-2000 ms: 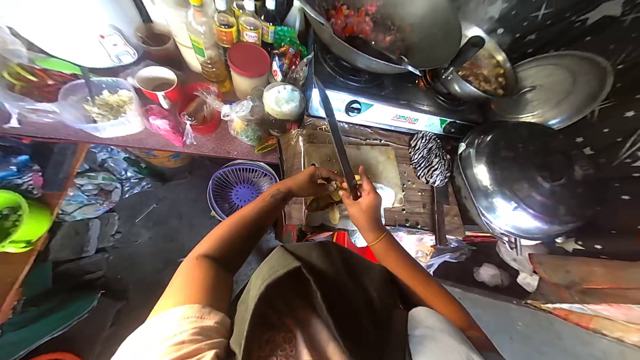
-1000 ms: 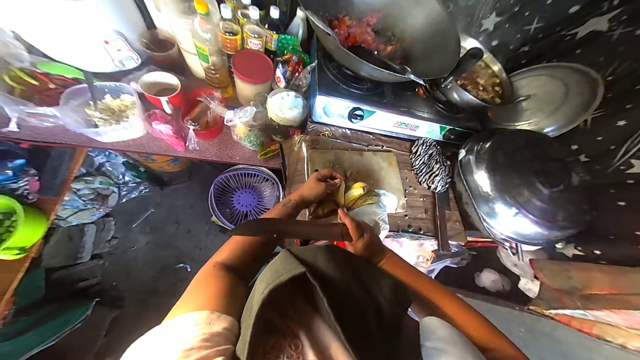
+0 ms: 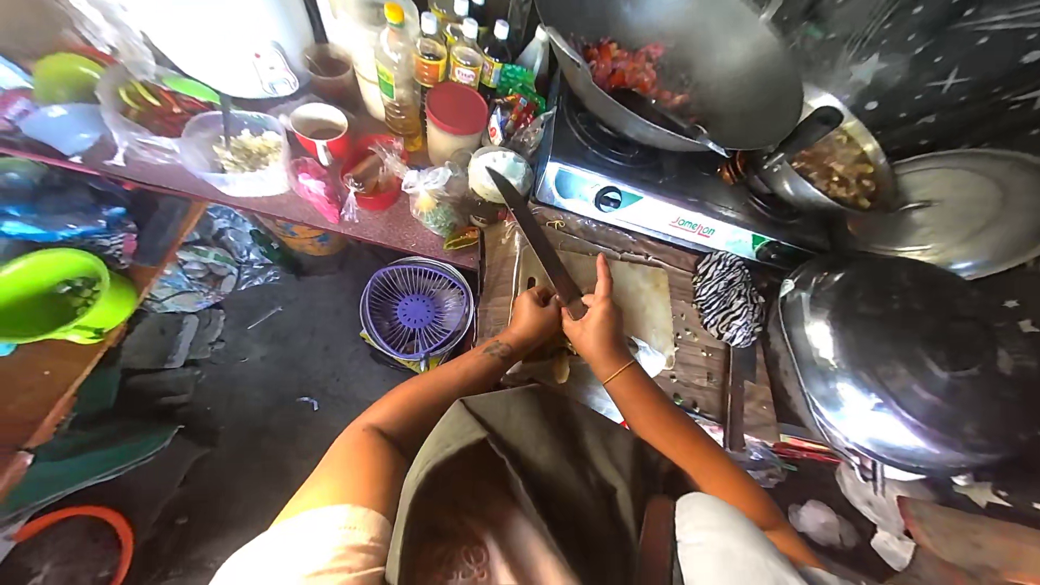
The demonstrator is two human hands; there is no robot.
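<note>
A long dark-bladed kitchen knife (image 3: 536, 244) rises from my right hand (image 3: 597, 325), which grips its handle end with the index finger stretched out; the blade points up and left. My left hand (image 3: 534, 317) is curled close beside the right, near the base of the blade; whether it holds a small piece is hidden. Both hands are over the near part of a pale cutting board (image 3: 646, 301) on a brown wood-patterned surface. Peelings or food pieces (image 3: 559, 366) lie partly hidden below my hands, next to a scrap of white plastic (image 3: 647, 357).
Behind the board stands a gas stove (image 3: 642, 207) with a wok (image 3: 691, 73) and a smaller pan (image 3: 845, 162). A large lidded pot (image 3: 902, 357) is at right. Bottles (image 3: 398, 81), a mug (image 3: 319, 134) and tubs line the counter. A purple basket (image 3: 416, 310) sits left of the board.
The knife, lying sideways toward the left one second ago, now points up and left over the board. My left hand has closed in beside my right, covering yellowish food seen there earlier.
</note>
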